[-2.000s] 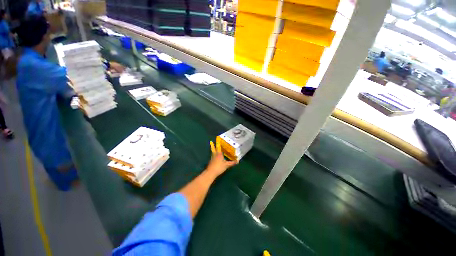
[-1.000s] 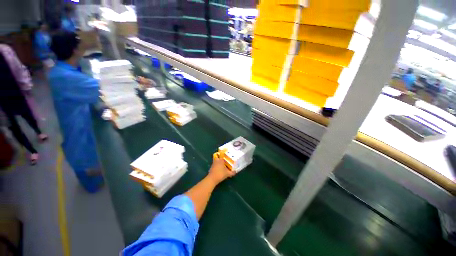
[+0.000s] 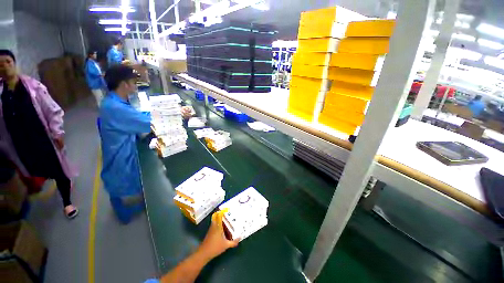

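Observation:
My left hand [image 3: 217,239] reaches in from the bottom, with yellow finger covers on its fingertips. It grips the near left side of a small stack of white retail boxes [image 3: 246,211] with a dark ring picture on top. Another small stack of white boxes with orange-yellow edges [image 3: 200,190] stands just left of it on the green belt [image 3: 282,210]. The underside of the held stack is hidden, so I cannot tell if it touches the belt. My right hand is not in view.
A tall white stack [image 3: 167,124] stands beside a worker in blue [image 3: 120,143]. More boxes [image 3: 218,140] lie farther up the belt. A grey post [image 3: 359,166] rises at right below the shelf. A person in pink [image 3: 45,116] is in the aisle.
The view has turned left. My left hand and its box stack have moved nearer me and closer to the other small stack. The person in pink shows more fully.

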